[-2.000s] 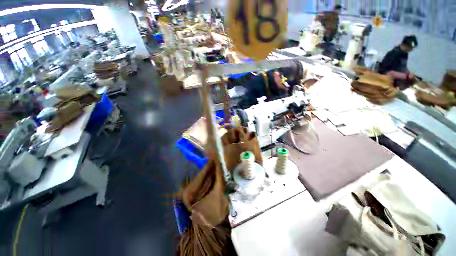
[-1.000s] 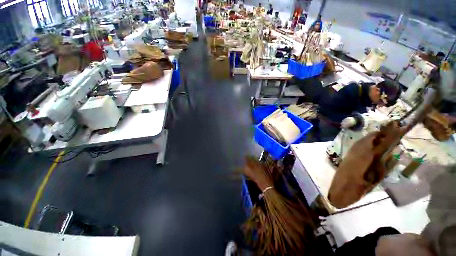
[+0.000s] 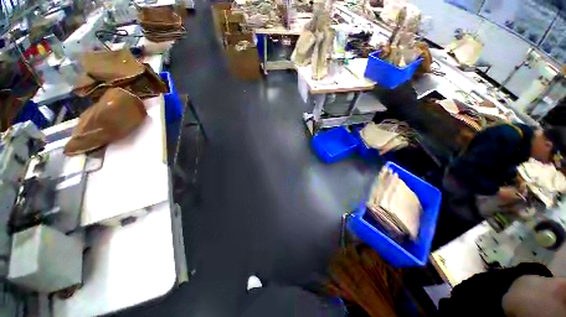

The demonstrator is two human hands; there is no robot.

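Note:
A blue crate (image 3: pixel 432 213) stands in front of me, right of the aisle, holding a stack of beige cloth pieces (image 3: pixel 397 207). Below it is a heap of long brown pieces (image 3: pixel 366 282), partly cut off by the bottom edge. My right hand (image 3: pixel 537 298) is at the bottom right corner, blurred and cut off, below a dark sleeve; its fingers do not show. My left hand is out of the picture.
A dark floor aisle (image 3: pixel 248 186) runs ahead. At left is a white table (image 3: pixel 133 260) with brown cloth (image 3: pixel 108 121). Another blue crate (image 3: pixel 335 143) is on the floor. A person (image 3: pixel 496 158) in dark clothes bends over work at right.
The view has swung left and down from the machine table. The large brown piece seen at right one second ago is gone from there. The crate with beige cloth now shows nearer.

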